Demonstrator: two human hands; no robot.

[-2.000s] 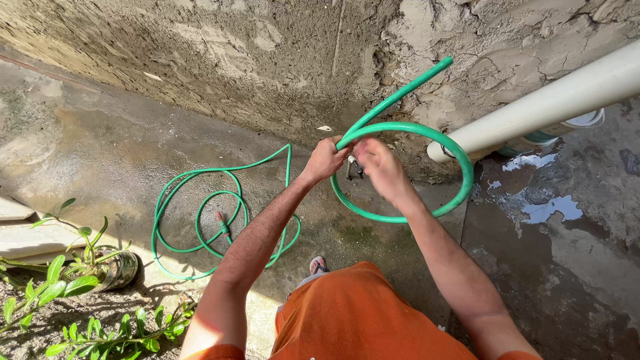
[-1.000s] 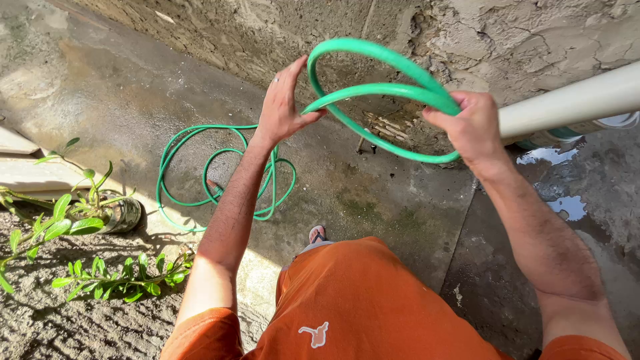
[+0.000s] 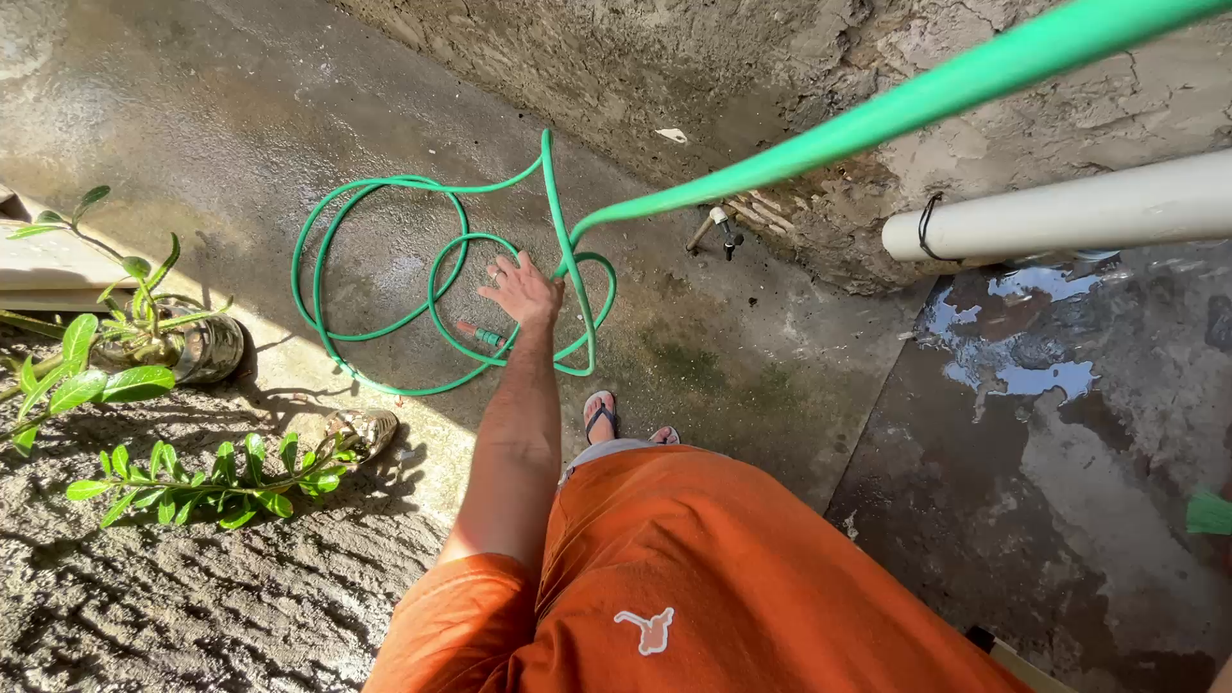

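A green garden hose (image 3: 322, 327) lies in loose loops on the wet concrete, left of my feet. My left hand (image 3: 525, 289) is over the right side of the loops, fingers spread, with the hose touching it near the thumb. Whether the thumb presses on the hose is hard to tell. From beside this hand a stretch of hose rises, crosses the upper right and leaves the frame at the top right corner. A hose connector (image 3: 488, 337) in green and orange lies inside the loops. My right hand is out of view.
A small tap (image 3: 724, 231) sticks out by the rough wall's base. A white pipe (image 3: 1059, 212) with a black tie comes in from the right, above a puddle (image 3: 1035, 371). Potted plants (image 3: 207, 346) stand at the left, beside rough ground. My sandalled feet (image 3: 600, 416) are on the concrete.
My left hand has gone down towards the loops on the floor. The loop that was between my hands is no longer there; a long stretch of hose crosses instead. My right hand has left the view.
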